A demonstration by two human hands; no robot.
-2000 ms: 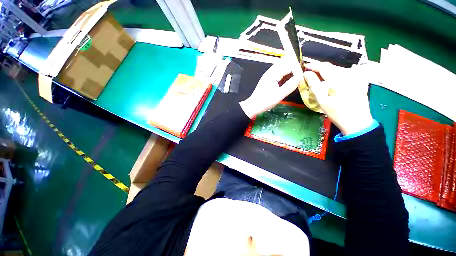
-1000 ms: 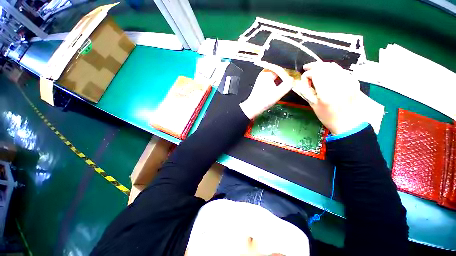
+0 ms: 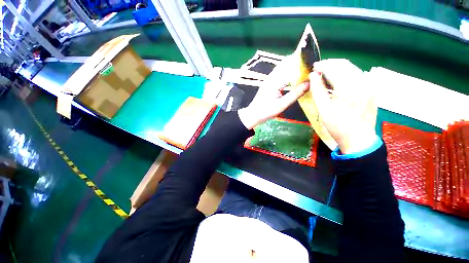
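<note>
My left hand [image 3: 275, 102] and my right hand [image 3: 342, 105] meet above the mat and both grip a black film sheet [image 3: 308, 50] with a white border and a yellowish back. The sheet is bent, its point sticking up above the fingers and its yellowish part hanging below them. Fingertips touch or nearly touch at its fold. A green circuit board [image 3: 285, 137] lies flat on a red bubble bag [image 3: 307, 161] on the black mat [image 3: 267, 167], below my hands. A blue strap [image 3: 358, 150] is on my right wrist.
A packed red-orange stack [image 3: 189, 122] lies at left, with an open carton [image 3: 115, 85] beyond it. Red bubble bags [image 3: 411, 164] lie at right. White sheets [image 3: 416, 95] and bordered film stock [image 3: 262, 64] are at the back. Another carton [image 3: 154, 177] is below the bench edge.
The film sheet, spread wide a second ago, is now bent upright between my hands, with its yellowish side showing. The camera view has shifted, so the bench sits lower in the picture.
</note>
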